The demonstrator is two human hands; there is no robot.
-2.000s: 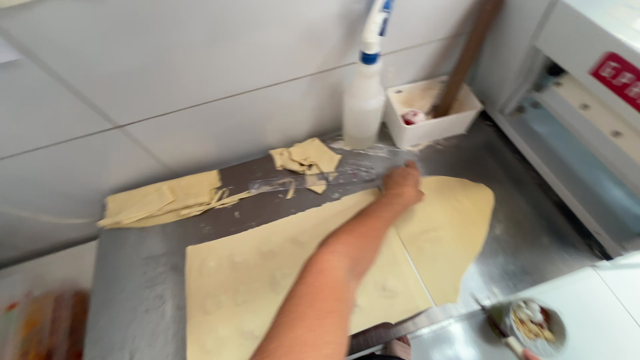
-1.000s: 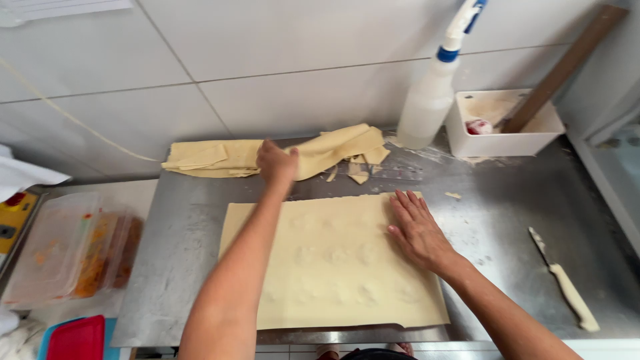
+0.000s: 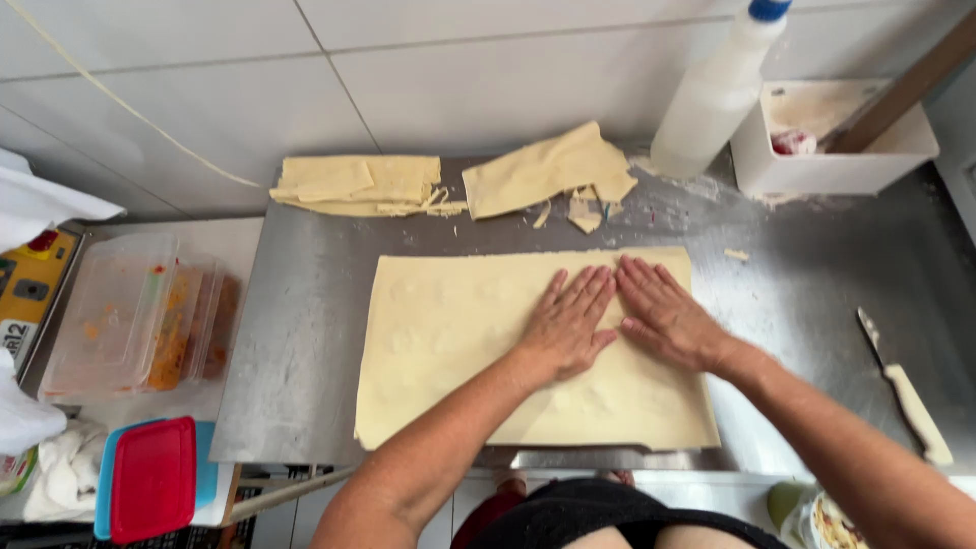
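A rectangular sheet of dough (image 3: 457,366) with small bumps lies on the steel worktop (image 3: 282,335). My left hand (image 3: 572,324) rests flat on its upper right part, fingers spread, holding nothing. Right beside it, my right hand (image 3: 671,316) lies palm down on the sheet near the upper right corner, also empty. Behind the sheet are a folded stack of dough (image 3: 358,183) at left and a loose dough piece (image 3: 549,171) with scraps at its right end. A knife with a pale handle (image 3: 911,404) lies at the right.
A clear bottle with a blue collar (image 3: 709,99) stands by the wall, beside a white bin (image 3: 839,175) holding a wooden stick (image 3: 907,84). At left are lidded plastic containers (image 3: 114,313) and a red lid (image 3: 152,480). A bowl of food (image 3: 835,522) is at bottom right.
My left hand has come from the dough pieces by the wall onto the sheet, beside my right hand. The long sheet seen two seconds ago, reaching farther right, is now a shorter rectangle.
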